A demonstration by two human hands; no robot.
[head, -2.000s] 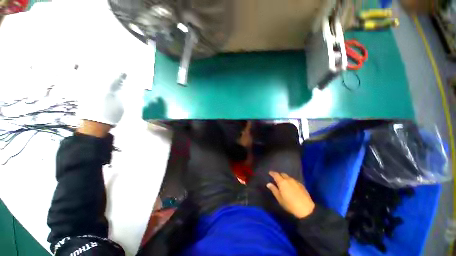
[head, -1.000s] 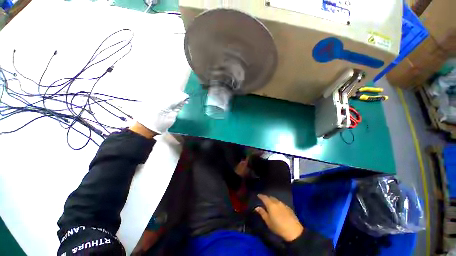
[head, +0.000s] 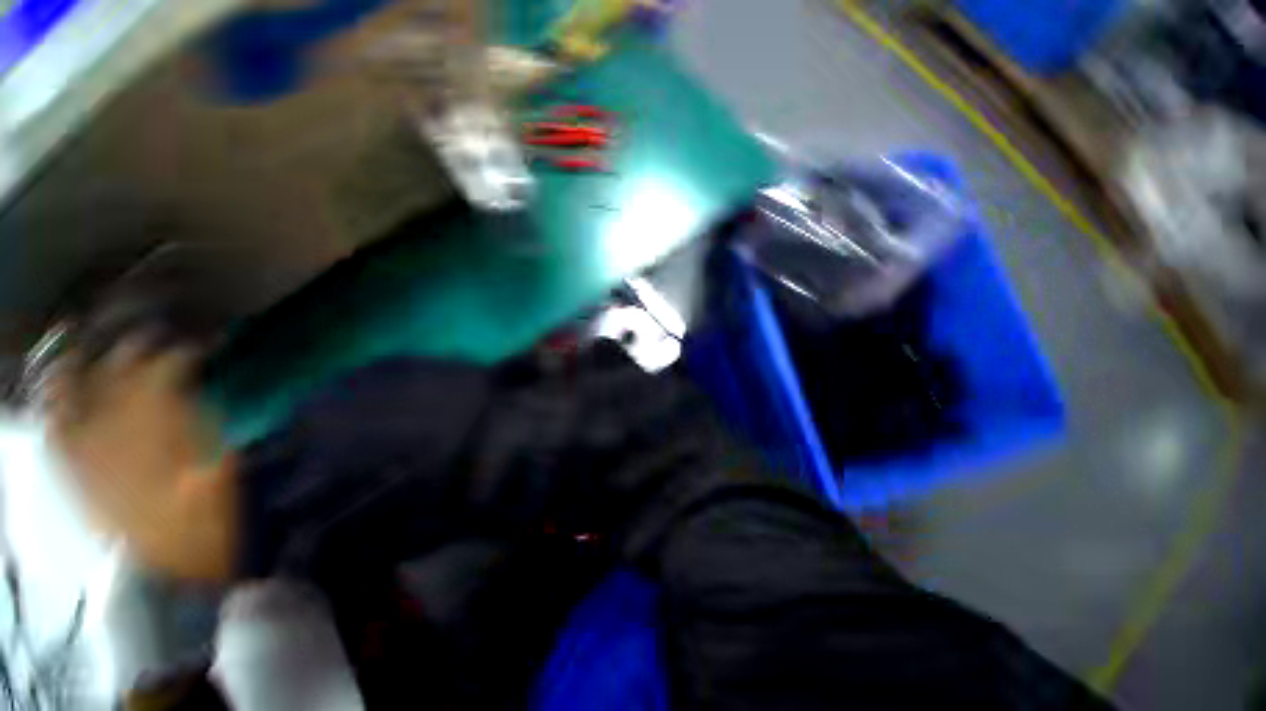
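Observation:
The whole head view is strongly blurred. My bare right hand (head: 146,465) is at the left, its black sleeve reaching across from the lower right. Its fingers are by the dark, smeared front of the beige machine (head: 319,174); whether they hold anything cannot be told. A white blurred shape below it appears to be my gloved left hand (head: 285,646), partly hidden; its fingers cannot be made out. Thin black cables (head: 28,625) show on the white sheet (head: 42,486) at the left edge.
Red-handled scissors (head: 569,135) lie on the green bench (head: 555,264) beside the silver tying head (head: 479,153). Yellow-handled cutters (head: 590,25) are above them. A blue bin (head: 1014,361) with black contents and a clear plastic bag (head: 833,229) stands on the grey floor at right.
The view has swung right and tilted. My right hand has left my lap and moved across to the machine's left side. My gloved left hand now appears low at the left.

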